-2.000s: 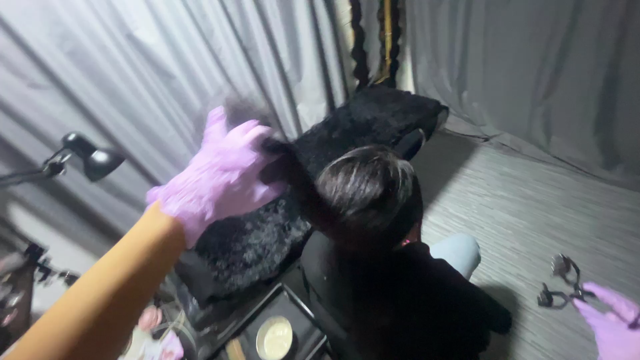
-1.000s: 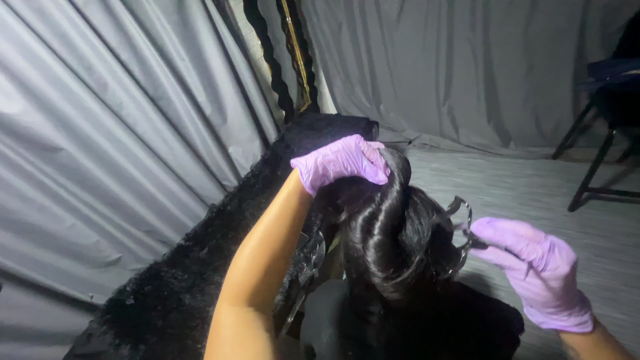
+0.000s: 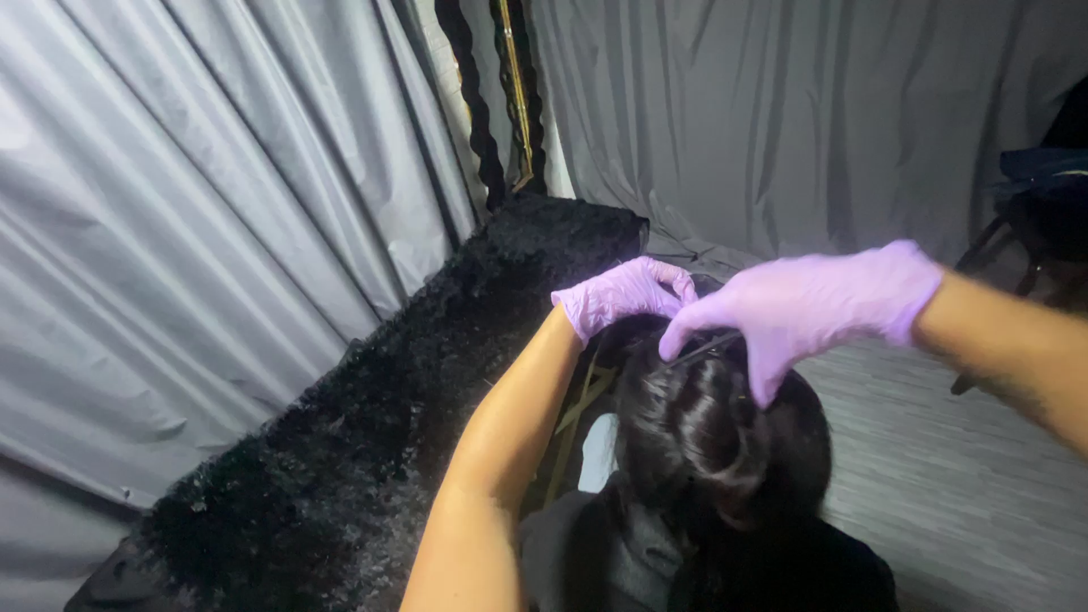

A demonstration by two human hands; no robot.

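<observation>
A seated person in a black top [image 3: 612, 544] has dark, glossy hair [image 3: 705, 416] gathered toward the top of the head. My left hand [image 3: 629, 293], in a thin purple glove, rests at the top front of the head with its fingers bent at the hair; whether it grips a strand is hidden. Over the crown is my right hand [image 3: 790, 302], gloved alike, with thumb and fingers spread around a dark hair clip [image 3: 701, 350] that lies against the hair. Most of the clip is covered by the hand.
A bench with a black furry cover [image 3: 323, 476] runs along the left beside grey curtains [image 3: 212, 212]. Black wavy-edged frames with gold trim [image 3: 514, 93] stand at the back. Grey floor [image 3: 901, 433] lies to the right, with a dark chair [image 3: 1028, 221] at the far right.
My right hand has moved from the right side of the head onto the crown with the clip. The twisted hair that stood up in my left hand now lies against the head.
</observation>
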